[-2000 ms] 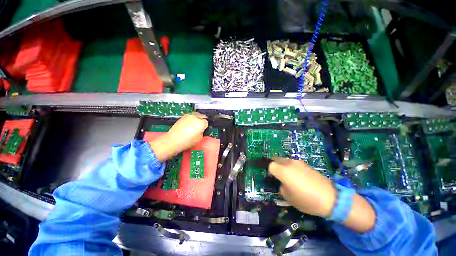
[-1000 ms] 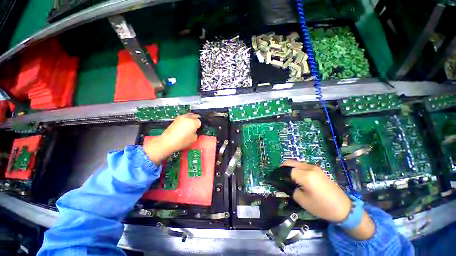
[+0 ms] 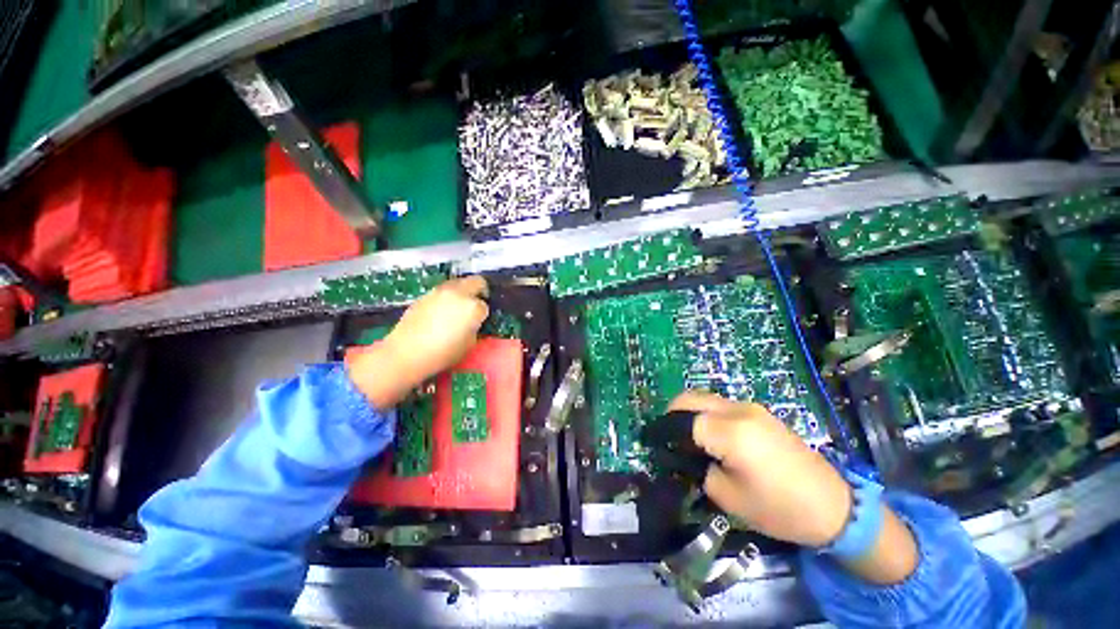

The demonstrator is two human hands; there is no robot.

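Observation:
A large green circuit board lies in a black carrier in front of me. My right hand is over its lower part, black coverings on the fingertips, which point down at the board; anything between them is hidden. My left hand rests at the far edge of the carrier to the left, fingers bent together; I cannot tell if they hold anything. A red sheet covers that carrier's board, with two small green plug-in boards on it.
Shelf bins hold silver components, beige components and green components. Red sheets are stacked at left. A blue coiled cord hangs down to my right wrist. More boards lie to the right. Metal clamps stick out at the near edge.
The view has shifted and tilted slightly. My right hand has moved a little over the lower part of the board. My left hand stays at the far edge of the left carrier.

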